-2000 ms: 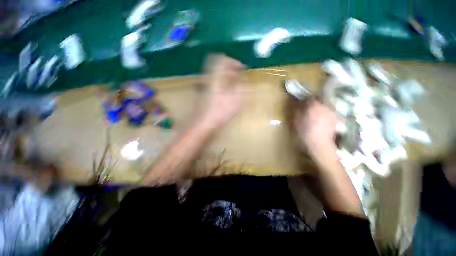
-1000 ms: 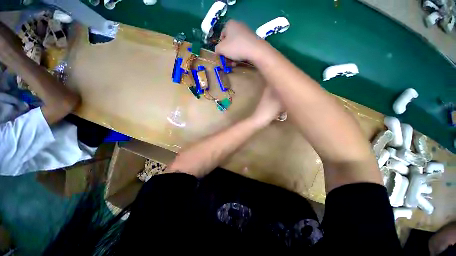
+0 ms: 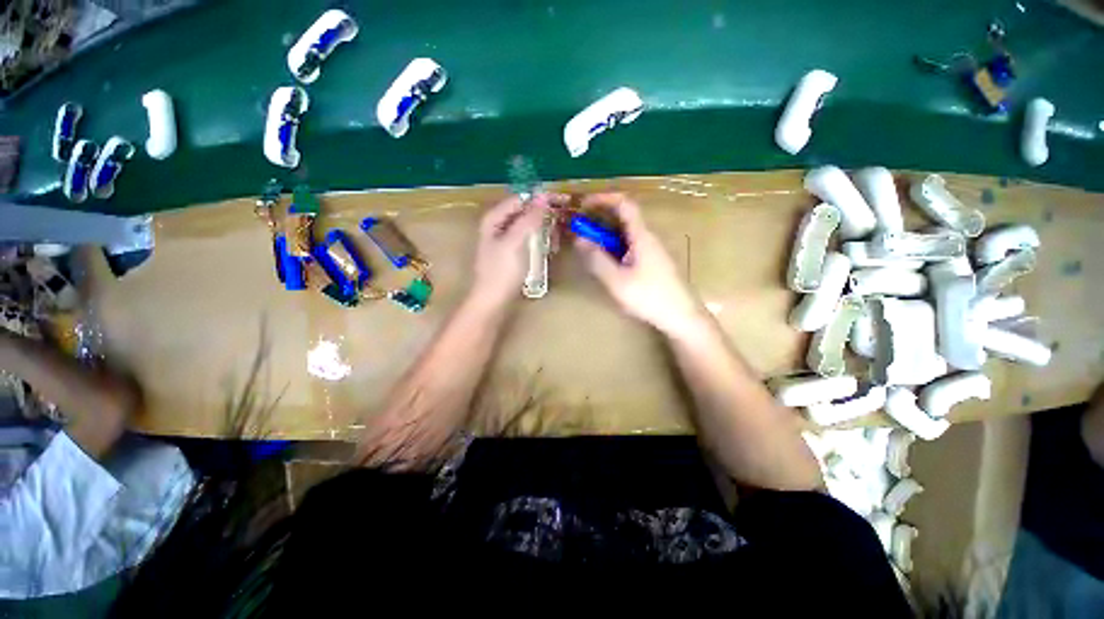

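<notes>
My right hand [image 3: 627, 260] holds a blue battery [image 3: 599, 235] between its fingers. My left hand [image 3: 511, 239] is beside it, its fingertips at the wires and a blurred green circuit board [image 3: 523, 177]. A white housing [image 3: 536, 268] stands out below my left fingers with its hollow side showing; whether it is gripped or lies on the bench is hard to tell. Thin reddish wires [image 3: 559, 208] run between the two hands. Several waiting battery-and-board sets [image 3: 343, 265] lie on the bench to the left.
Empty housings [image 3: 910, 339] are heaped on the cardboard-covered bench [image 3: 630, 387] at right. A carton [image 3: 962, 484] with white shells is below. Loaded housings [image 3: 412, 97] lie on the green belt [image 3: 509, 61]. Another person's arm [image 3: 73, 375] is at far left.
The view has turned back to the right. My crossed arms have parted; my right hand has come from the belt side to the bench middle with a blue battery. My hands are now close together.
</notes>
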